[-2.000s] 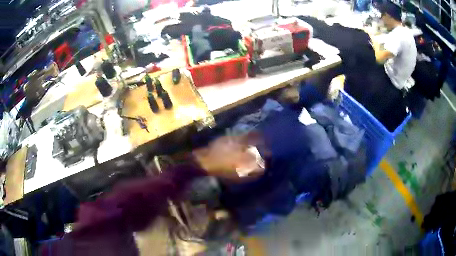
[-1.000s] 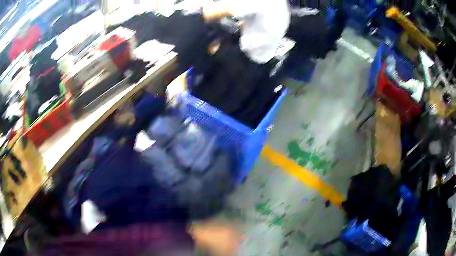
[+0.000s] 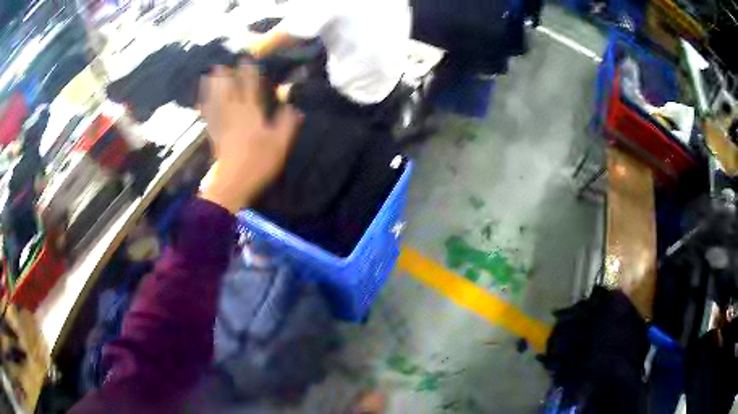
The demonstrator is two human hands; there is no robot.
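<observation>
My left hand [image 3: 247, 133], in a purple sleeve, reaches up at left centre. It is blurred, with fingers spread and nothing visibly held. It appears over or in front of black cloth [image 3: 324, 162] heaped in a blue plastic crate [image 3: 356, 271]; contact cannot be told. Grey-blue cloth pieces [image 3: 271, 311] lie heaped in front of the crate. A small blurred skin-coloured patch at the bottom edge may be part of my right hand [image 3: 372, 402]; its state cannot be told.
A seated person in a white top [image 3: 368, 52] is beyond the crate. A long table [image 3: 101, 255] runs along the left. A yellow floor line [image 3: 477, 299] crosses the aisle. At right stand a wooden bench [image 3: 631, 218], a red crate [image 3: 647, 137] and a black cloth heap [image 3: 595, 348].
My left hand has risen from low over the cloth heap to the black cloth at upper left. The view has swung right since the oldest frame, so the table and blue crate sit further left.
</observation>
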